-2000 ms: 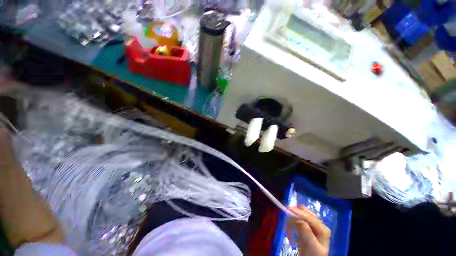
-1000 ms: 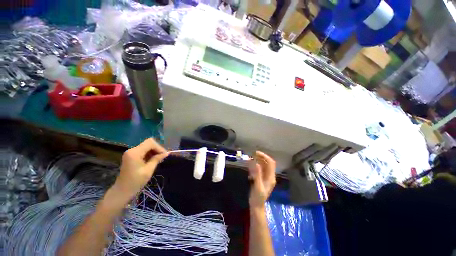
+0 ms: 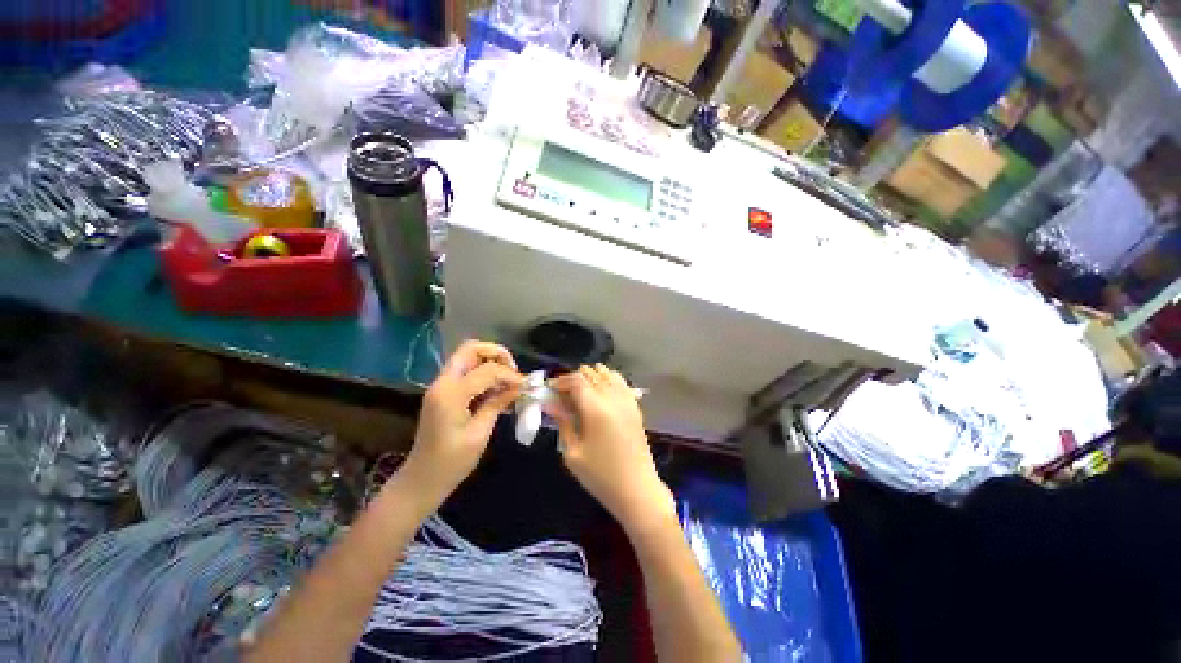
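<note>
My left hand (image 3: 464, 408) and my right hand (image 3: 598, 427) are close together at the winding posts (image 3: 528, 422) on the front of the cream winding machine (image 3: 674, 304). The fingers of both hands pinch white cable (image 3: 538, 381) at the posts. One post shows between the hands; the other is hidden by my right hand. A small end sticks out right of my right hand. The dark rotating head (image 3: 567, 339) shows behind my fingers. A pale cable bundle (image 3: 479, 596) lies across the lap below.
The blue tray (image 3: 839, 583) with clear lining is right of my right forearm. The tying head (image 3: 790, 460) juts from the machine's right end. A red tape dispenser (image 3: 266, 279) and steel flask (image 3: 393, 233) stand on the bench. A person in dark clothing (image 3: 1036, 557) is at right.
Both hands have moved inward from either side of the posts and now nearly touch. The cable stretched between them is now mostly hidden by the fingers.
</note>
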